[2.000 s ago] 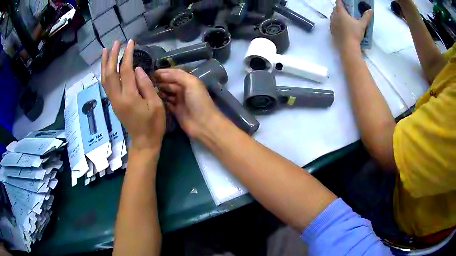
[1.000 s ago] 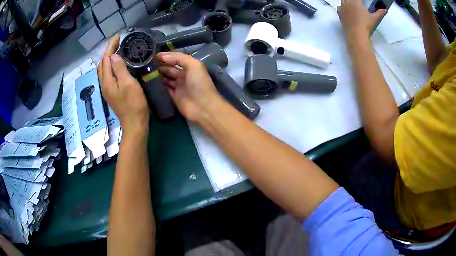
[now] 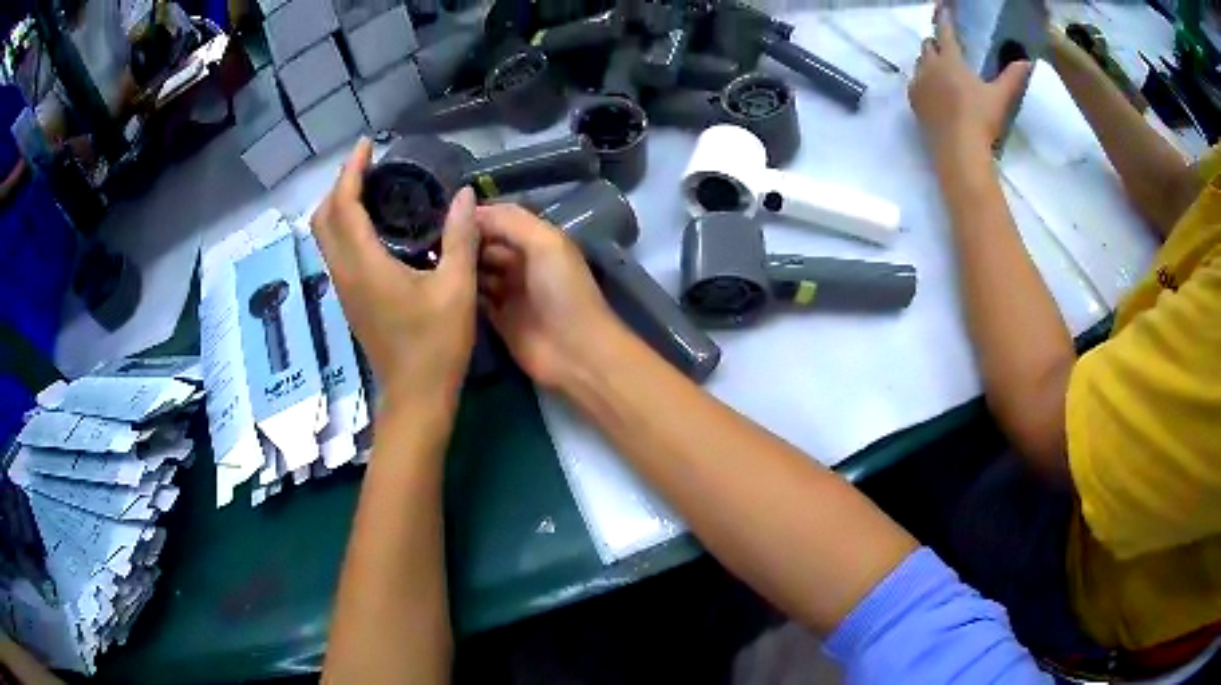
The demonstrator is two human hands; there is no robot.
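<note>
My left hand (image 3: 402,288) is wrapped around a dark grey handheld mini fan (image 3: 407,201), its round grille facing me and a small glow near its neck. The fan's handle is mostly hidden behind my hands. My right hand (image 3: 536,288) is beside it, fingers curled at the neck; whether it grips the fan is hidden. A grey fan with a yellow-green sticker (image 3: 723,265) and a white handheld fan (image 3: 724,171) lie to the right on the white sheet (image 3: 803,361).
Flat unfilled cartons (image 3: 277,321) overlap at left, with more cartons (image 3: 101,468) beyond. A pile of waiting fans (image 3: 670,54) lies at the back, stacked small boxes (image 3: 315,74) at back left. At right, a person in a yellow shirt (image 3: 1152,442) holds a blue retail box (image 3: 998,34).
My left thumb has moved onto the front of the fan near its neck, and its fingers have shifted. The neighbour's hand and blue box have shifted slightly.
</note>
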